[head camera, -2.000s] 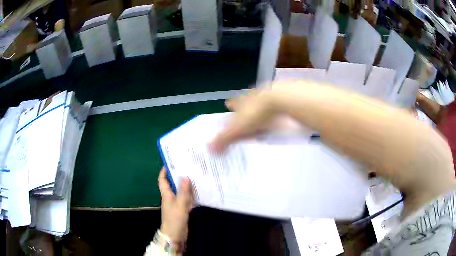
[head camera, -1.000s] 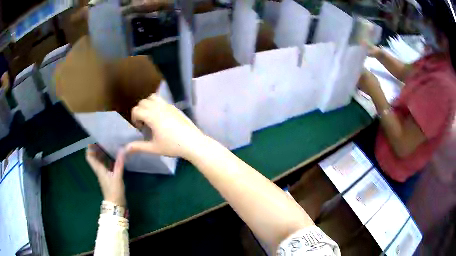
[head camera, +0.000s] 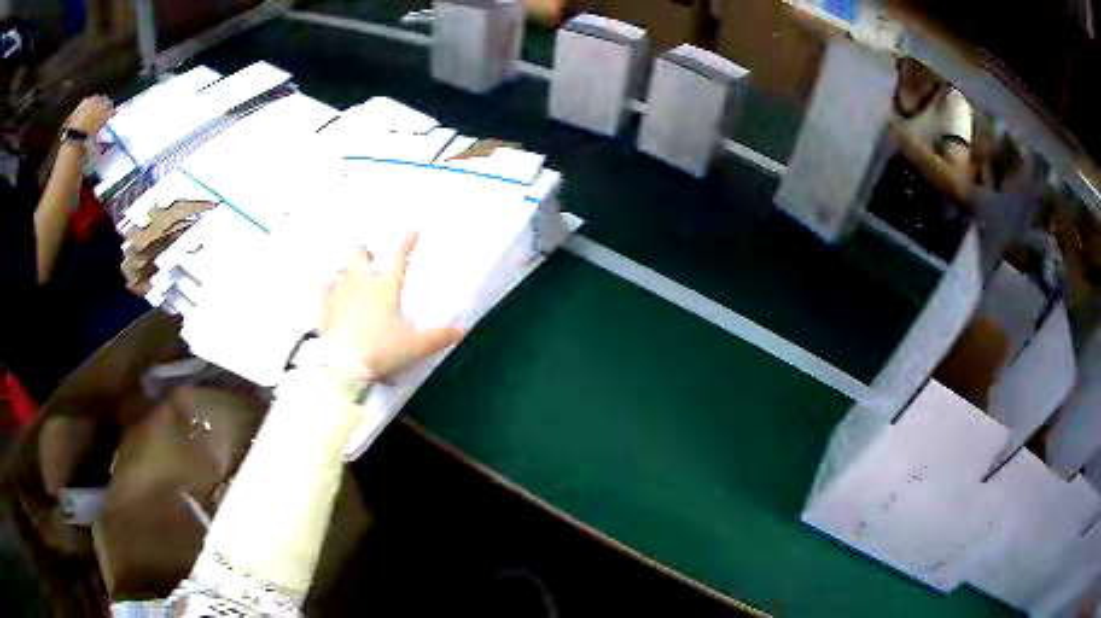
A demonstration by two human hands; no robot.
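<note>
A thick stack of flat white carton blanks (head camera: 290,205) with blue stripes and a few brown flaps lies at the left of the green bench. My left hand (head camera: 374,314) rests on the stack's near right part, palm down, fingers spread, thumb pointing right. It grips nothing that I can see. My right hand is out of the picture. Erected open-topped white cartons (head camera: 918,489) stand in a row at the right, brown inside, cut off by the edge.
A pale strip (head camera: 712,316) divides the green bench (head camera: 592,410). Several white boxes (head camera: 600,75) stand beyond it. A large brown bin (head camera: 181,471) with crumpled brown material is at lower left. A person's arm (head camera: 60,181) is at far left, another person (head camera: 936,139) at upper right.
The view has swung left to the stack. My left hand has left the carton it held and now lies on the stack. My right hand has gone out of view.
</note>
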